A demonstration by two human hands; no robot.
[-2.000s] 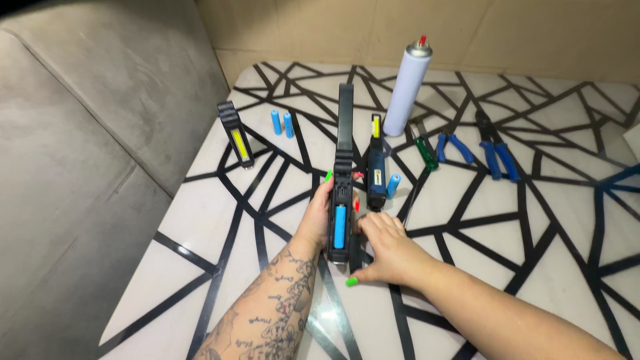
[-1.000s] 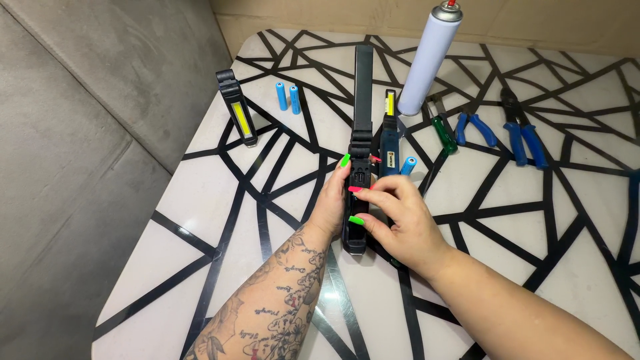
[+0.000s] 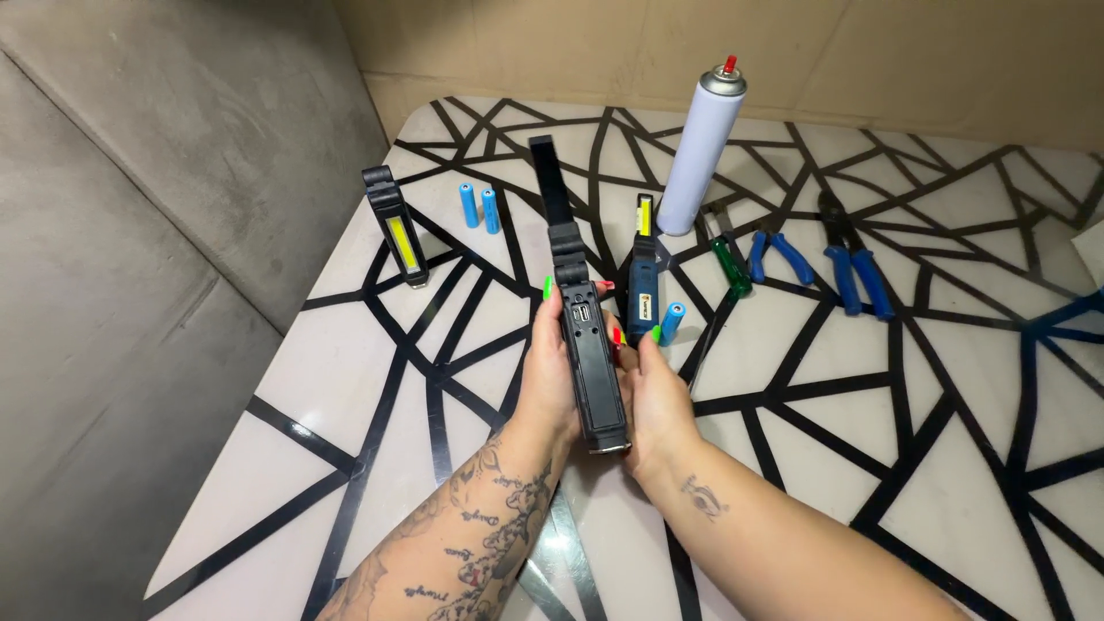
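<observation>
A black folding work light [image 3: 595, 371] is held upright, its lower body between my hands and its hinged panel swung up. My left hand [image 3: 552, 362] grips its left side, fingers partly hidden behind it. My right hand [image 3: 660, 397] is at its right side, thumb raised; whether it grips the light is hard to tell. The battery bay is covered by a black plate, below a charging port. Just behind my right hand stands a blue-and-black work light [image 3: 643, 276] with a yellow strip, beside a blue cylindrical battery [image 3: 673, 323].
Another folding light [image 3: 401, 237] and two blue batteries [image 3: 468, 207] are at the back left. Behind the right hand are a white spray can [image 3: 703, 151], a green-handled screwdriver [image 3: 731, 269], blue-handled pliers [image 3: 780, 257] and a larger blue-handled tool [image 3: 854, 263]. A grey wall borders the left.
Two seconds ago a blue battery showed in the light's open bay; now a black cover lies over it. My right hand has moved from the light's front to its right side.
</observation>
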